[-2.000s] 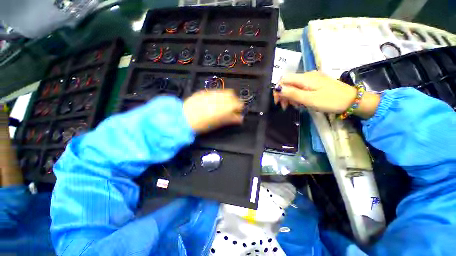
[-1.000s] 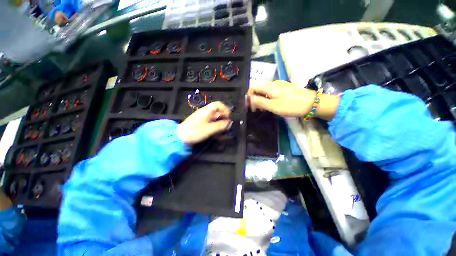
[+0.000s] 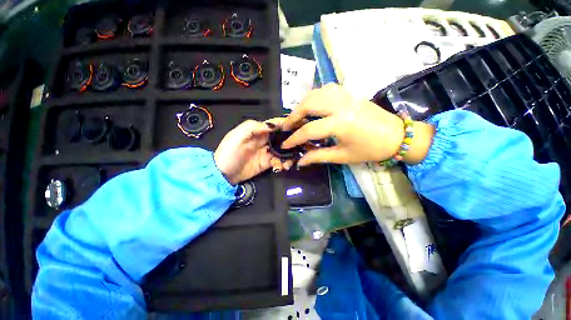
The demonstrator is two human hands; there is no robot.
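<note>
My left hand [image 3: 245, 152] and my right hand [image 3: 341, 125] meet over the right edge of a black foam tray [image 3: 219, 265]. Between their fingers they hold a small round black unit [image 3: 283, 142], partly hidden by the fingers. A round black unit with an orange strip [image 3: 195, 120] lies in the cell left of my hands. More orange-edged units [image 3: 245, 69] lie in the upper cells. Plain black discs [image 3: 123, 136] lie in the left middle cell. A ring-faced unit [image 3: 245, 194] lies beside my left sleeve.
A dark phone-like rectangle [image 3: 308, 187] lies right of the foam tray. A paper label [image 3: 297, 80] is above it. A white foam board [image 3: 369, 56] and a shiny black blister tray [image 3: 463, 94] are at right. A fan [image 3: 556, 47] is at the upper right.
My hands were apart and have come together on the round black unit. The view has shifted, and the foam tray appears larger and further left.
</note>
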